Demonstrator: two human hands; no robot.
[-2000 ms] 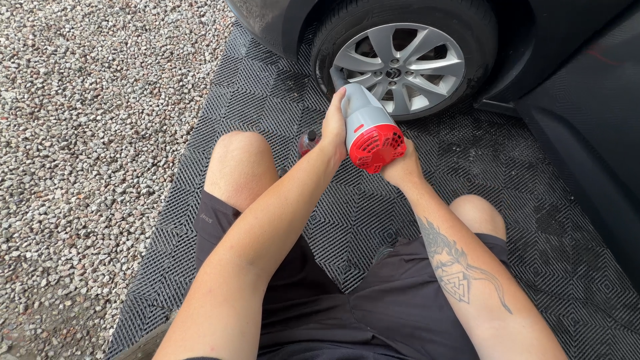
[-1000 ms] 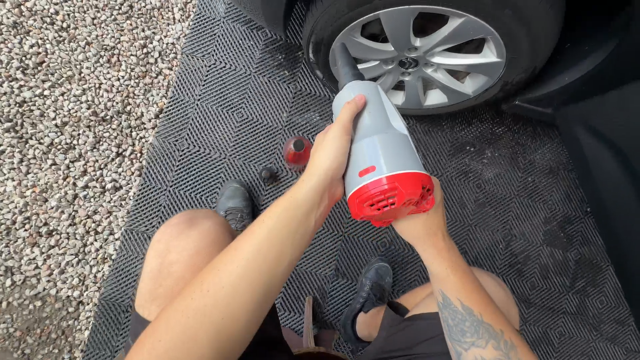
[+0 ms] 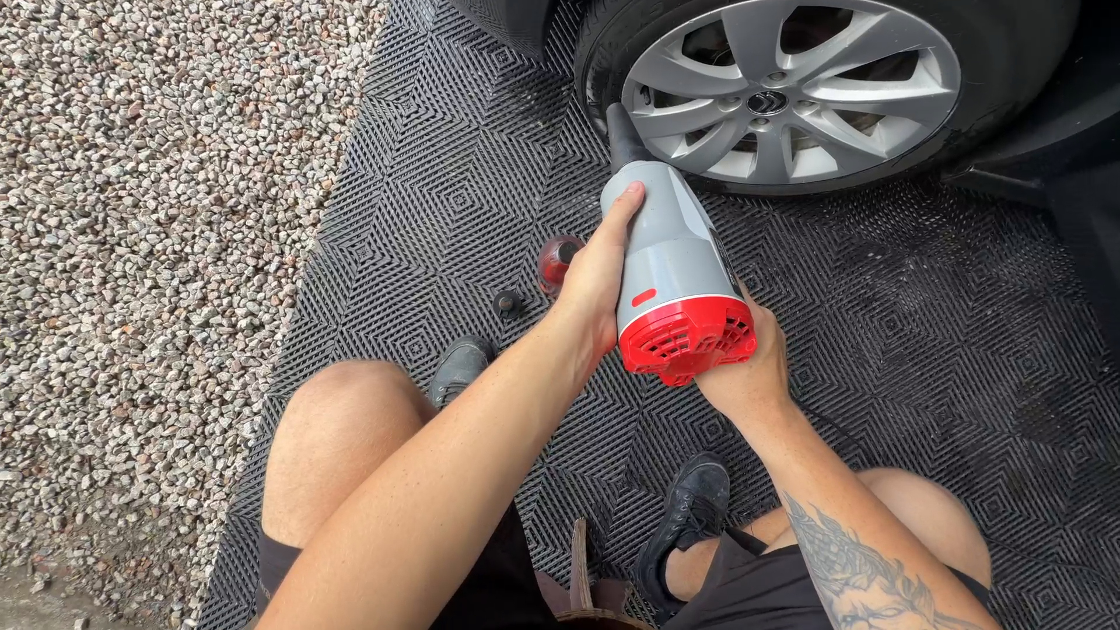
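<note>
A grey and red handheld blower point(image 3: 674, 236) lies between my hands, its black nozzle point(image 3: 623, 136) pointing at the left edge of a car's alloy wheel point(image 3: 768, 103). My left hand point(image 3: 604, 271) grips the left side of the grey body, thumb on top near the nozzle. My right hand point(image 3: 752, 359) is closed around the underside near the red vented rear; its fingers are mostly hidden by the blower. Whether the nozzle touches the tyre point(image 3: 602, 87) I cannot tell.
Left of my left hand, a bottle with red contents point(image 3: 556, 261) and a small black object point(image 3: 507, 304) stand on the black grid mat point(image 3: 455, 201). Gravel point(image 3: 166, 219) borders the mat at left. Dark car bodywork point(image 3: 1081, 201) is at right. My shoes point(image 3: 687, 516) rest on the mat.
The blower has swung from a foreshortened pose to pointing its nozzle at the wheel's left side, both hands still on it. The view has moved closer to the wheel.
</note>
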